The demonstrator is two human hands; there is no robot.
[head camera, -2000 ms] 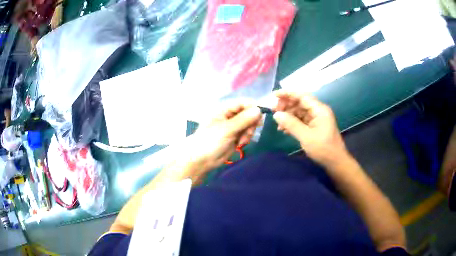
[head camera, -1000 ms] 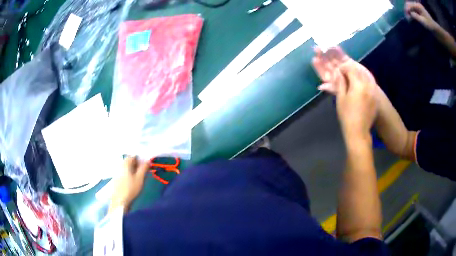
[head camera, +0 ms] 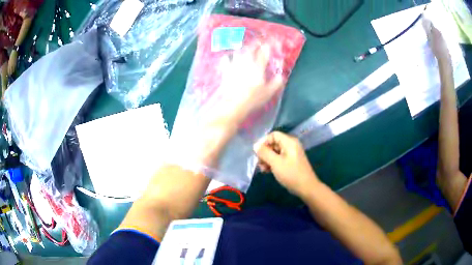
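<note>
A large clear bag of red pieces [head camera: 207,83], with a pale blue label, lies on the green bench. My left hand [head camera: 251,90] is blurred and reaches over the red part of the bag; whether it is inside the bag or holds anything cannot be told. My right hand [head camera: 284,158] is curled, with its fingertips pinching the bag's lower right edge. Orange-red handled scissors [head camera: 226,201] lie just below the bag's lower end, near my body; their blades are mostly hidden.
A white sheet [head camera: 124,147] and grey translucent bag [head camera: 52,96] lie left. Flat white strips [head camera: 352,111] run right towards papers [head camera: 409,77]. Another person's arm [head camera: 446,103] reaches over those papers, beside a black cable [head camera: 396,39]. A small bag of red pieces [head camera: 72,220] lies lower left.
My left hand has moved from beside the scissors up over the bag. My right hand has come back from the far right, near the other person's hand, to the bag's edge.
</note>
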